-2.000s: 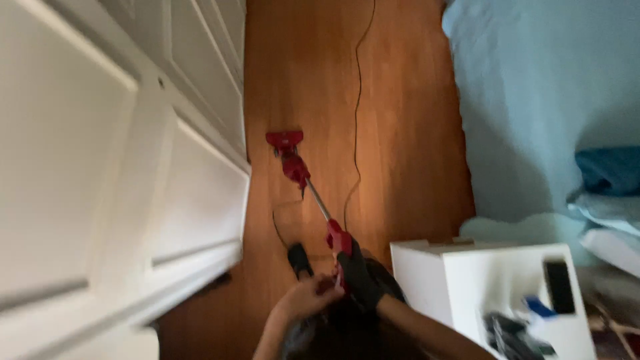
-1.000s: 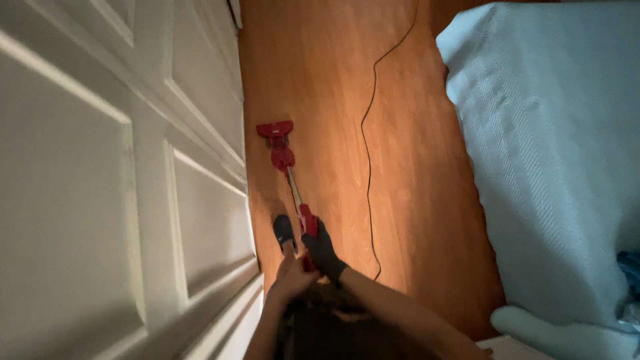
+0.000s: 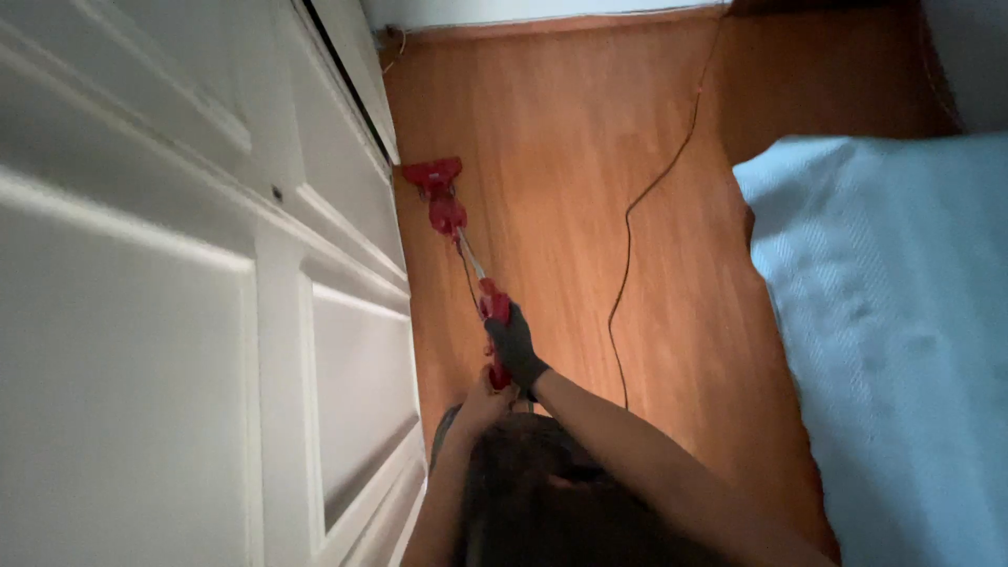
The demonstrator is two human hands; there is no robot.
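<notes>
A red upright stick vacuum cleaner (image 3: 447,214) slants away from my body, its wide floor head resting on the wooden floor close against the white panelled doors. A thin metal tube joins the head to the red handle. My right hand (image 3: 513,345), in a dark glove, is wrapped around the handle. Bare and lower down, my left hand (image 3: 490,403) is at the handle's end; its fingers are partly hidden, and how firmly they hold it is hard to see. A dark cord runs alongside the tube.
White panelled doors (image 3: 283,331) stand along the left. A long dark cable (image 3: 628,260) snakes over the wooden floor (image 3: 543,205). On the right, a light blue textured cover (image 3: 890,315) hangs over what looks like a bed. A pale wall (image 3: 543,11) with a reddish baseboard bounds the far end.
The view has moved forward along the floor, with the far wall now showing. The white box-like furniture seen at lower right earlier is out of view. Both hands stay at the vacuum's handle.
</notes>
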